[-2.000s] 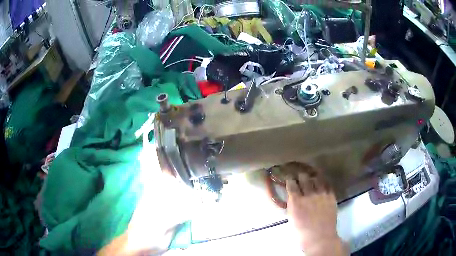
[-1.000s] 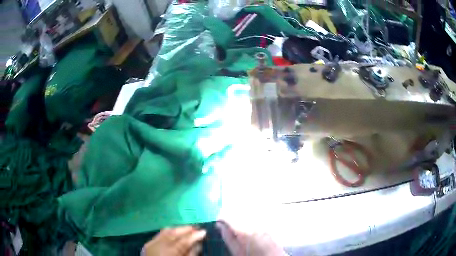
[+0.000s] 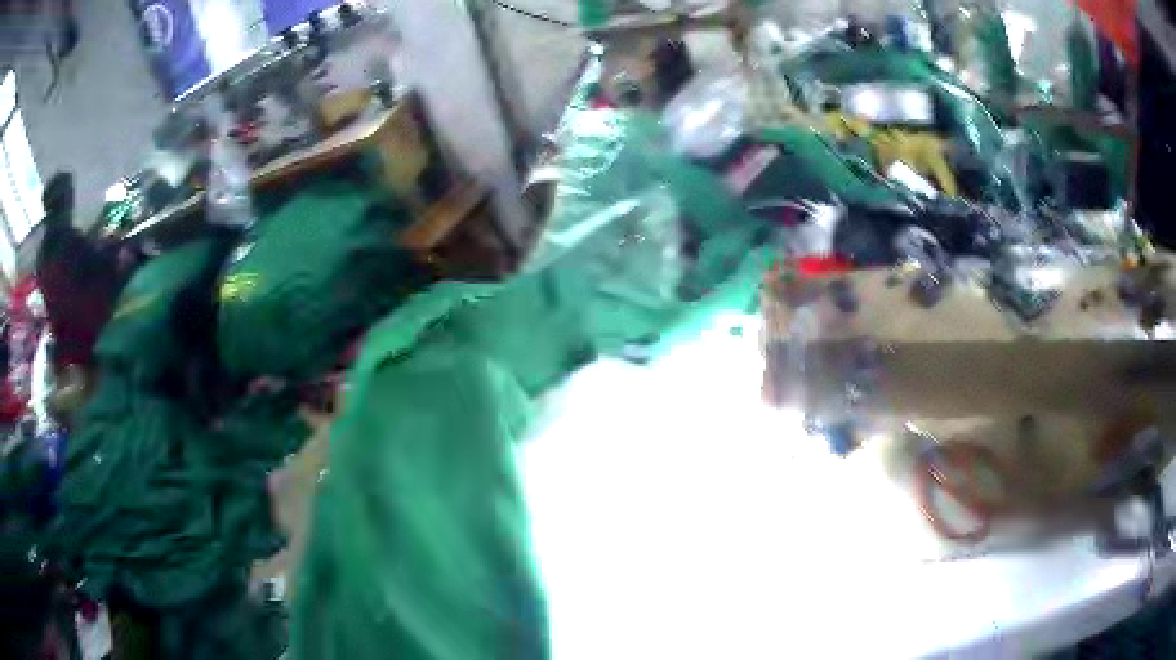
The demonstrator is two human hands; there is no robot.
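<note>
A green garment piece [image 3: 419, 464] hangs blurred over the left edge of the white table, reaching from the picture's lower edge up toward the back. The sewing machine head [image 3: 980, 374] stands at the right, its needle area lost in glare. Scissors with orange-red loop handles [image 3: 957, 493] lie under its arm. Neither of my hands is in the picture.
Piles of green garments [image 3: 303, 277] stand at the left, some with yellow lettering. A clear plastic bag with green pieces [image 3: 600, 168] lies behind the machine's left. The white table [image 3: 825, 619] is overexposed. A wooden shelf [image 3: 297, 168] stands at the back left.
The view has swung left, so the machine sits further right. Both hands, earlier at the cloth near the table's front edge, have left the picture. The green cloth has moved and looks raised and stretched.
</note>
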